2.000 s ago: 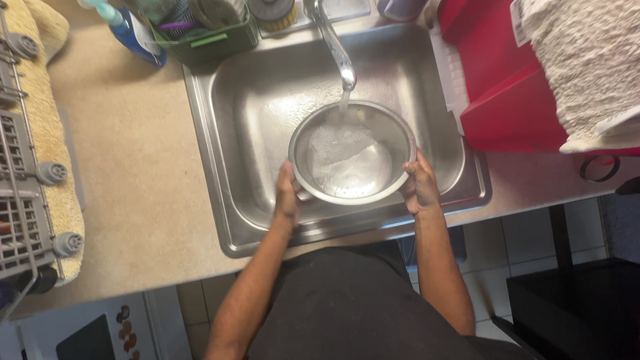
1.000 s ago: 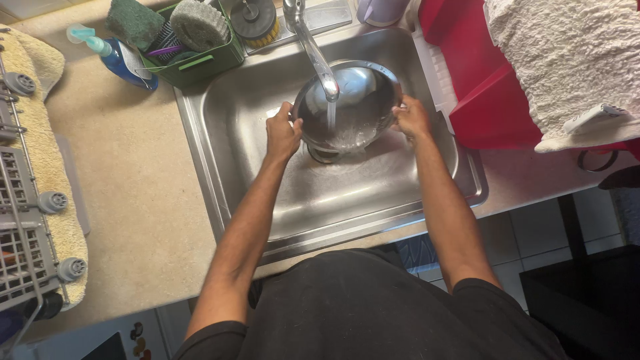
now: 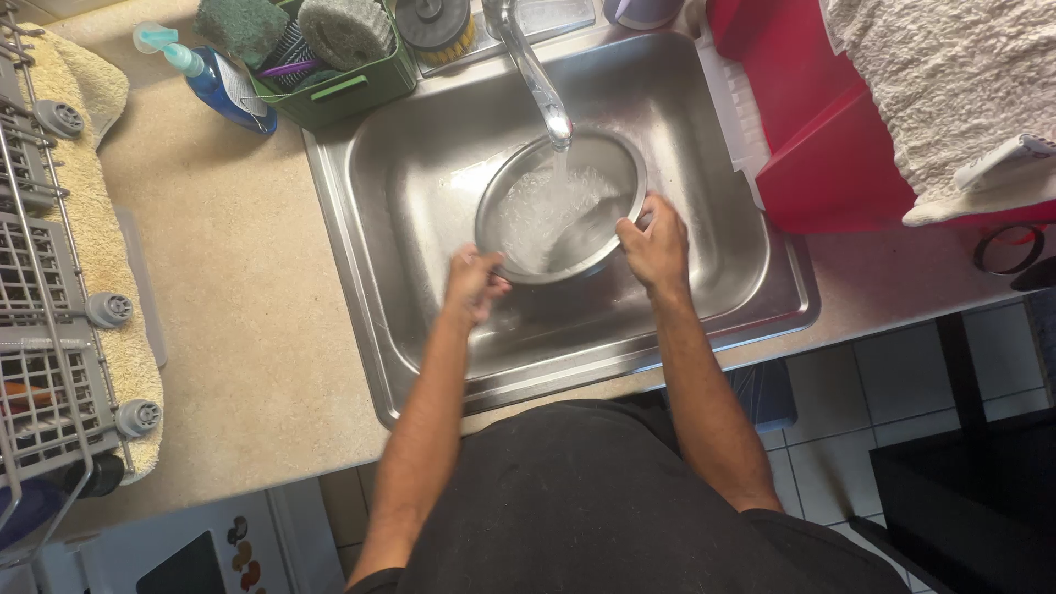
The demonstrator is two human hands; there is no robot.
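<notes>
A round stainless steel bowl is tilted in the sink, under the chrome faucet. Water runs from the spout into it and churns inside. My right hand grips the rim at the lower right, thumb on the edge. My left hand is at the lower left of the rim, slightly blurred; its fingertips touch or nearly touch the metal, and whether it grips cannot be told.
Left of the sink are a blue spray bottle, a green caddy with scrubbers, and a dish rack on a yellow towel. Behind is a round brush. At right, a red plastic bin bears a white towel.
The bowl, steeply tilted a second ago, now lies flatter with its opening up and water inside. My left hand has moved from its upper left side down to the lower left rim.
</notes>
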